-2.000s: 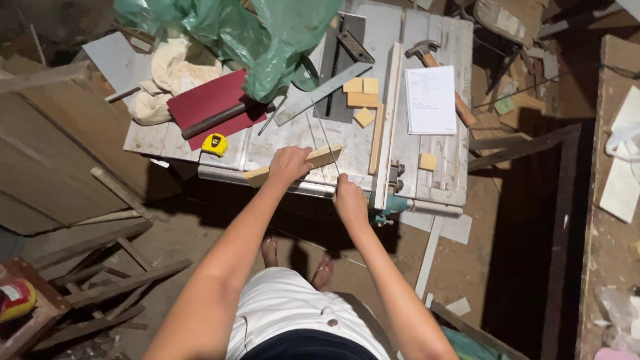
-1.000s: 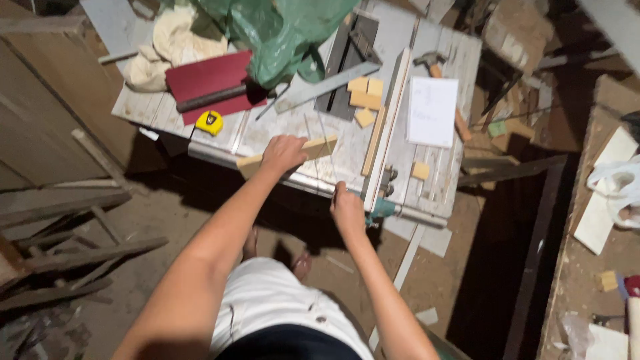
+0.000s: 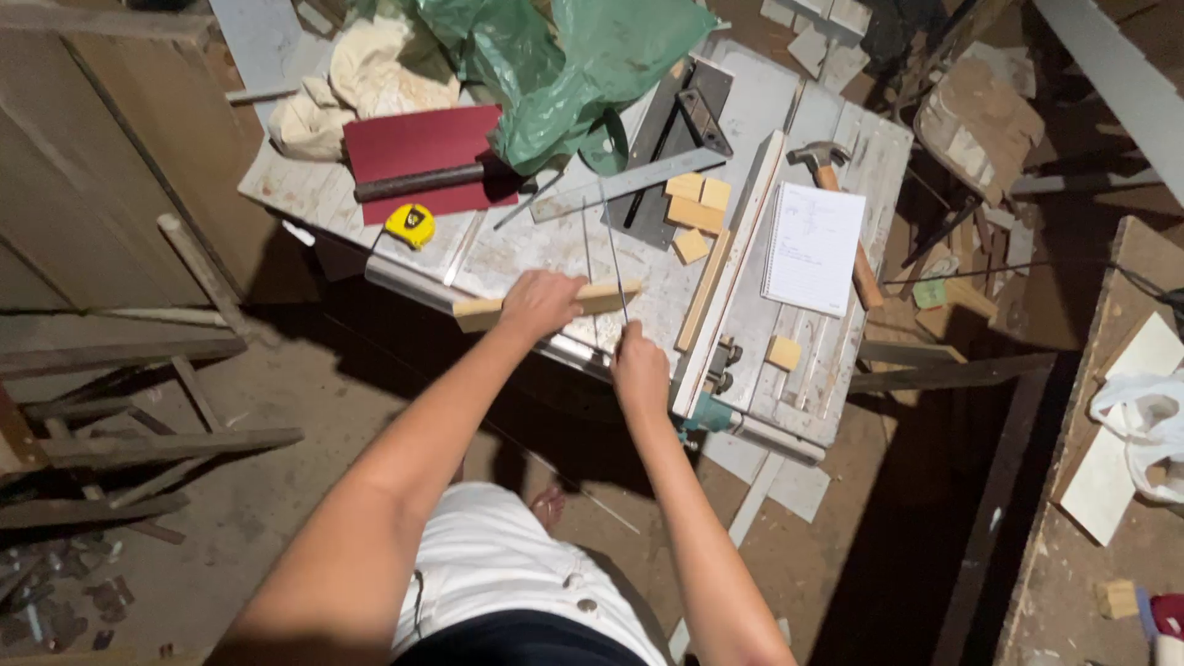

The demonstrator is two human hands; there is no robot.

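My left hand (image 3: 544, 303) is closed over a light wooden strip (image 3: 606, 298), pressing it near the front edge of the white-topped saw table (image 3: 518, 242). My right hand (image 3: 640, 363) grips the near end of a hacksaw (image 3: 612, 242), whose thin frame and blade reach away across the strip, right of my left hand. Its handle is hidden in my fist. Several small wooden blocks (image 3: 696, 215) lie beyond to the right, beside the long fence (image 3: 731, 277) with another wooden strip (image 3: 705, 291) along it. A metal ruler (image 3: 629, 185) lies behind the saw.
A yellow tape measure (image 3: 410, 227), a red sheet (image 3: 424, 153), a green plastic bag (image 3: 573, 74) and a beige cloth (image 3: 384, 74) lie on the left and back. Right of the fence are a spiral notebook (image 3: 814, 248), a claw hammer (image 3: 862, 268) and a wooden block (image 3: 783, 352).
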